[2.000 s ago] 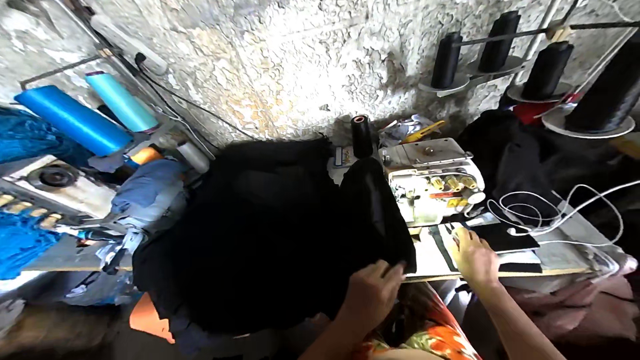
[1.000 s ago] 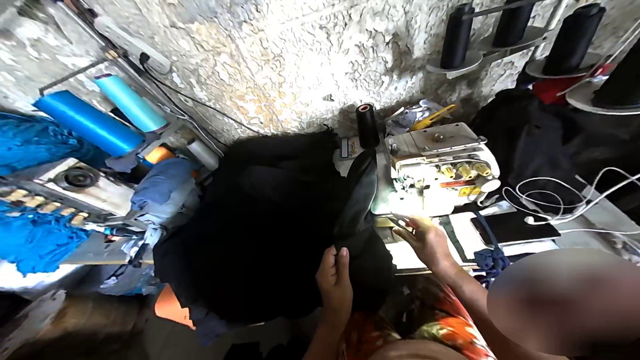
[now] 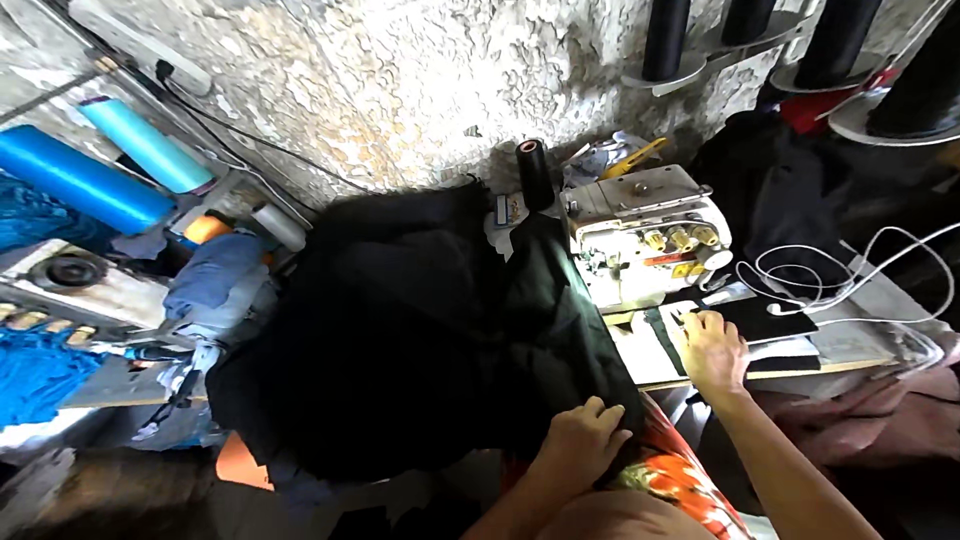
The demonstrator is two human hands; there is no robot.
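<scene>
A large heap of black cloth (image 3: pixel 390 322) spreads over the table, its right edge running up beside a white overlock sewing machine (image 3: pixel 645 240). At the cloth's lower right corner, my left hand (image 3: pixel 585 439) has bent fingers on its edge; whether it pinches the cloth is hard to tell. My right hand (image 3: pixel 712 349) is right of the cloth, just below the machine, with curled fingers over the table beside a dark strip (image 3: pixel 666 341). What lies under those fingertips is hidden. A black phone-like slab (image 3: pixel 765 316) lies right of that hand.
Behind the cloth stands a black thread cone (image 3: pixel 535 176). White earphones (image 3: pixel 806 300) with looped cable lie at right. Large black cones (image 3: pixel 667 37) stand on a rack above. A second sewing machine (image 3: pixel 90 281), blue cloth (image 3: pixel 45 375) and blue thread cones (image 3: pixel 82 180) occupy the left.
My left hand has moved down along the cloth's right edge, which now lies flatter. A blurred round shape at the lower right one second ago is gone.
</scene>
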